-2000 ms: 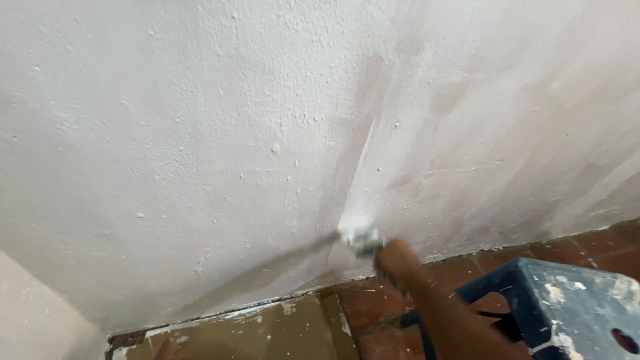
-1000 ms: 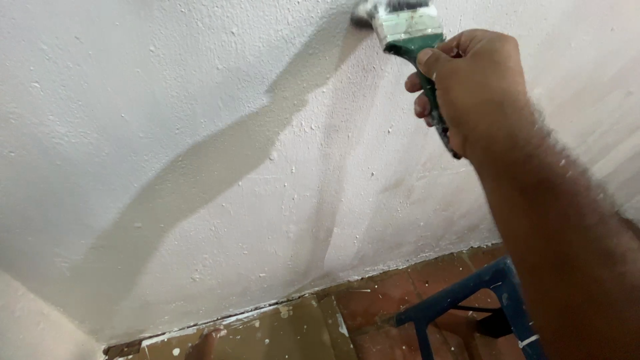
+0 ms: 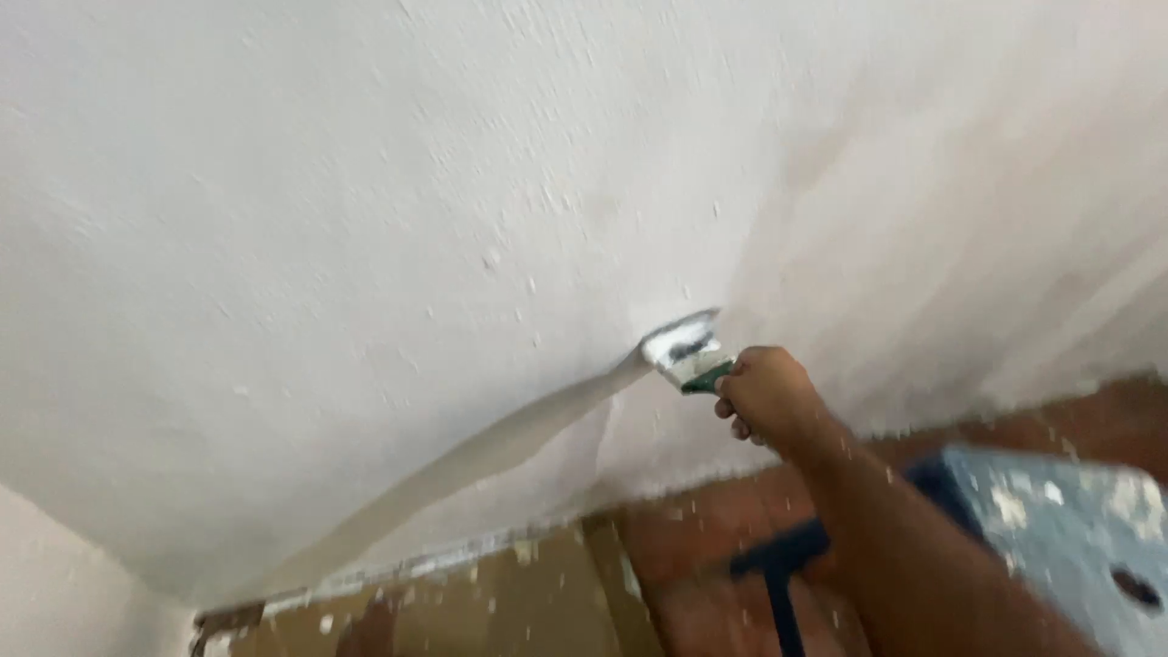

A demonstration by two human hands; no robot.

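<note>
My right hand (image 3: 766, 397) is closed around the green handle of a flat paintbrush (image 3: 686, 351). White paint coats the bristles, which touch the lower part of a rough, whitish wall (image 3: 456, 255). Paler and pinkish patches show on the wall to the right of the brush. The arm and brush cast a long shadow down to the left. Of my left hand nothing can be made out with certainty; a blurred reddish-brown shape lies at the bottom left edge.
A paint-spattered blue step stool (image 3: 1049, 520) stands at the lower right on reddish floor tiles (image 3: 712, 538). Brown sheeting (image 3: 511, 602) with white drips lies along the wall's foot. Another wall (image 3: 64, 575) meets this one at the lower left.
My right hand and the brush have come down the wall from the higher spot of a second ago. The view has shifted, and the stool's top shows again.
</note>
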